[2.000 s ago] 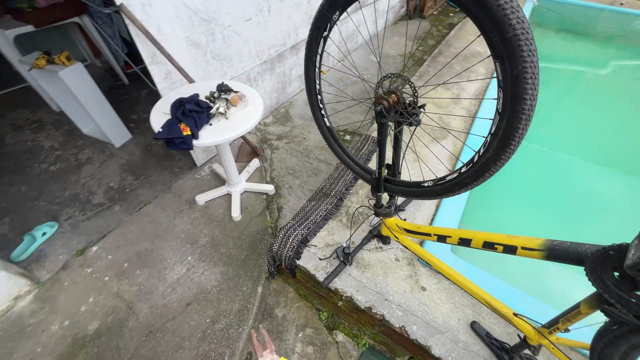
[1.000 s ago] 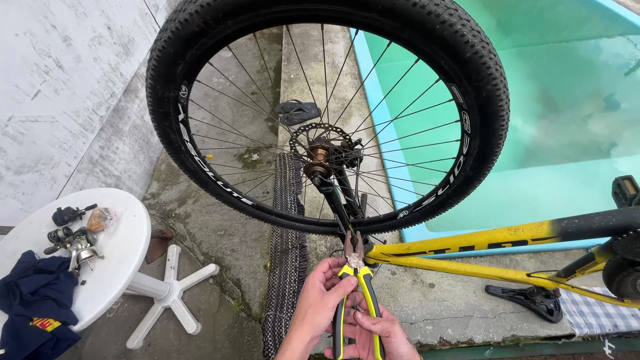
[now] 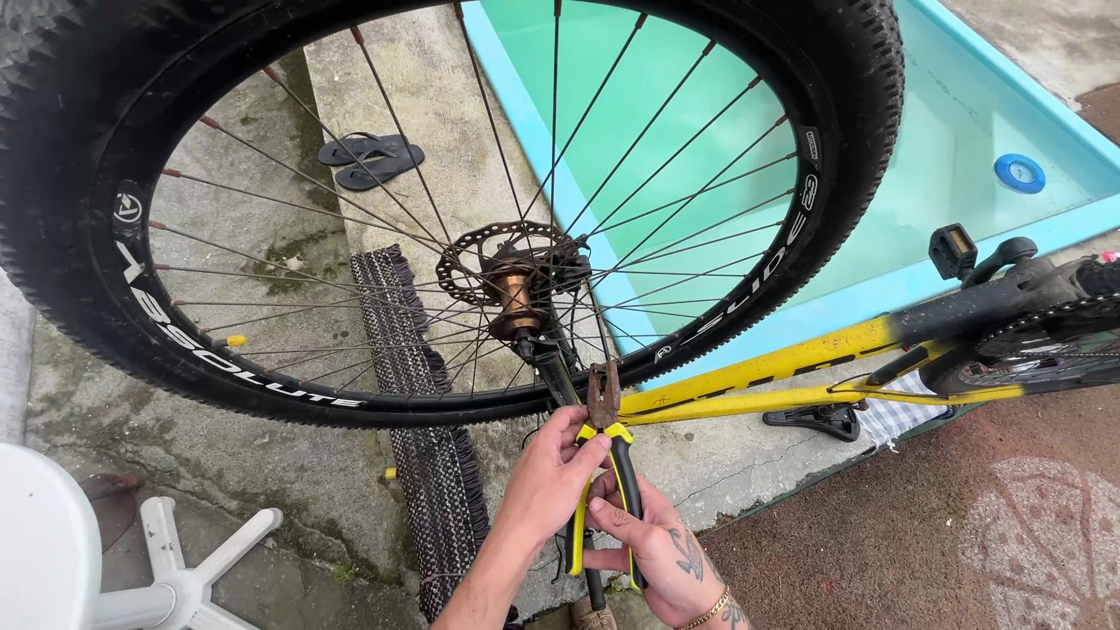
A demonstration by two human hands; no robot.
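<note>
My left hand (image 3: 553,472) grips the pliers (image 3: 605,407) near their pivot, thumb on the yellow-and-black grip. My right hand (image 3: 643,542) holds the lower handles, its fingers between and around them. The rusty jaws point up, just in front of the bicycle's fork (image 3: 553,372). Above them stands the wheel (image 3: 853,131) of an upside-down yellow bicycle (image 3: 770,363), with a bronze-coloured hub (image 3: 514,293) and a brake disc (image 3: 464,254). Whether the jaws touch the fork, I cannot tell.
A woven rug (image 3: 437,490) lies under the wheel on the concrete. Black flip-flops (image 3: 381,162) rest on the ledge beside the blue-edged pool (image 3: 1067,219). A white round table (image 3: 44,542) stands at the left. The bicycle's saddle (image 3: 818,422) lies low, by a checked cloth (image 3: 901,411).
Two seconds ago only one hand showed at the bottom edge; a second ago both hands held the pliers, as now. The view has moved closer to the wheel.
</note>
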